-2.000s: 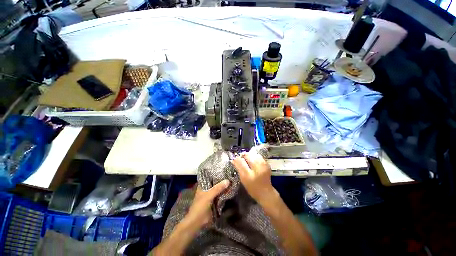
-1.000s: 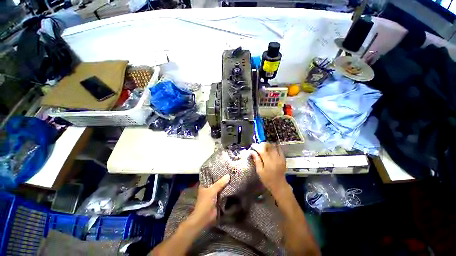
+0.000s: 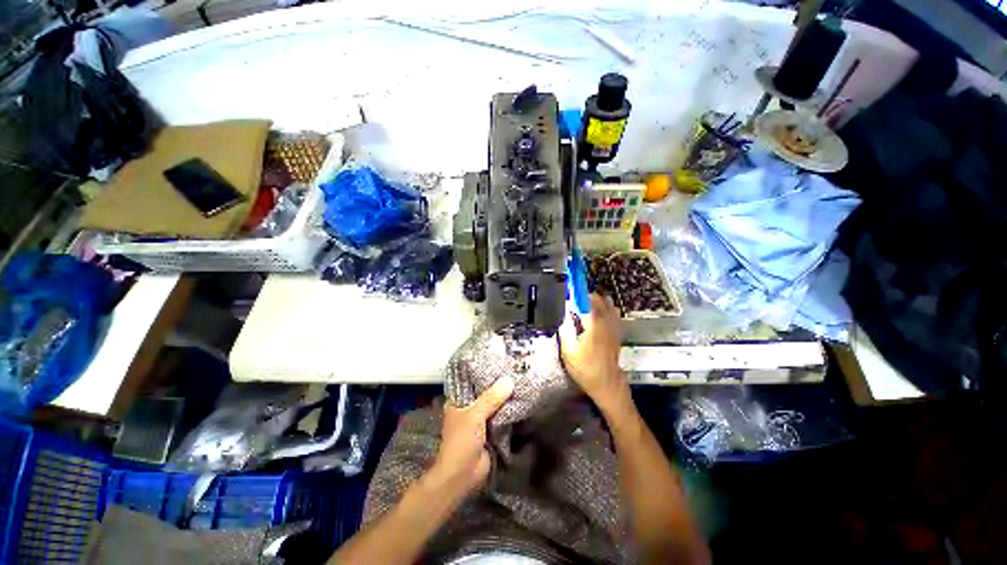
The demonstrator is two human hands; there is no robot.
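Note:
The brown-grey woven garment (image 3: 530, 386) lies under the front end of the button-sewing machine (image 3: 526, 221) and hangs down into my lap. My left hand (image 3: 473, 428) grips the garment's left side, thumb on top. My right hand (image 3: 593, 351) is at the right of the machine's front end, beside the garment, with its fingertips at the near edge of the button tray (image 3: 654, 313) and by the blue strip (image 3: 579, 280). Dark buttons (image 3: 635, 283) fill the tray. Whether my right fingers hold a button or cloth cannot be told.
A white basket (image 3: 237, 256) with cardboard and a black phone stands left, beside a blue plastic bag (image 3: 370, 206). A black bottle (image 3: 605, 119), keypad box, light blue cloth (image 3: 778, 237) and thread stand are right. Blue crates (image 3: 166, 497) are lower left.
My right hand has moved from the machine's front end rightward to the tray's near edge. My left hand keeps hold of the garment. The camera view has shifted slightly.

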